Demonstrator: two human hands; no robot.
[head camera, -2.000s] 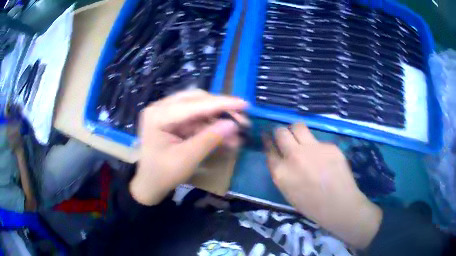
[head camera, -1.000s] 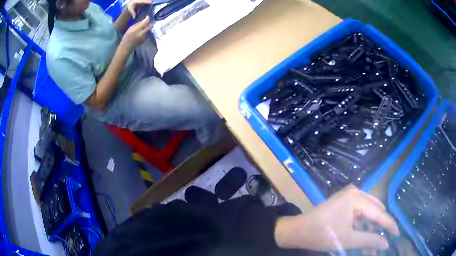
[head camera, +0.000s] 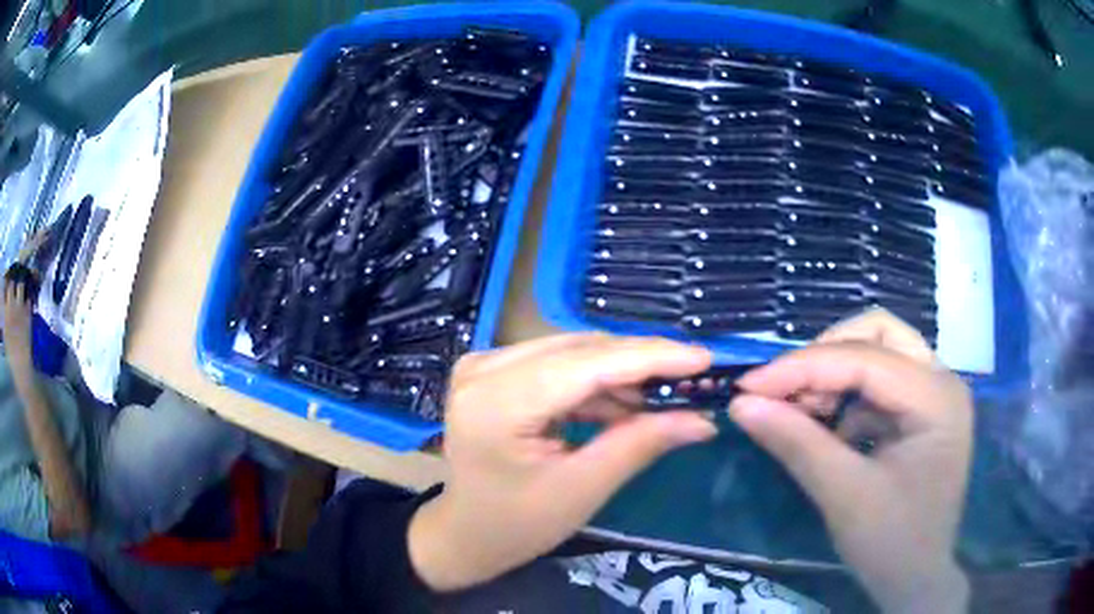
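Observation:
My left hand (head camera: 564, 438) holds one end of a slim black plastic housing (head camera: 675, 391) between thumb and fingers, in front of the right tray. My right hand (head camera: 870, 414) pinches at the housing's other end; whether a tiny piece is in its fingertips is hidden. The left blue tray (head camera: 278, 390) holds a jumble of loose black housings (head camera: 360, 204). The right blue tray (head camera: 554, 228) holds housings lined up in columns (head camera: 744, 204) on a white liner (head camera: 963, 288), which shows at the right side.
Tan cardboard (head camera: 198, 204) lies under the left tray. A crinkled clear bag (head camera: 1053, 312) is right of the trays. At far left, another person's hand (head camera: 18, 288) is beside dark parts on a white sheet (head camera: 142, 204). A red stool part (head camera: 228, 528) stands below.
The view has swung back from the neighbour on the left to the two trays. Both hands now show, together on one housing; a second ago only my left hand was in view.

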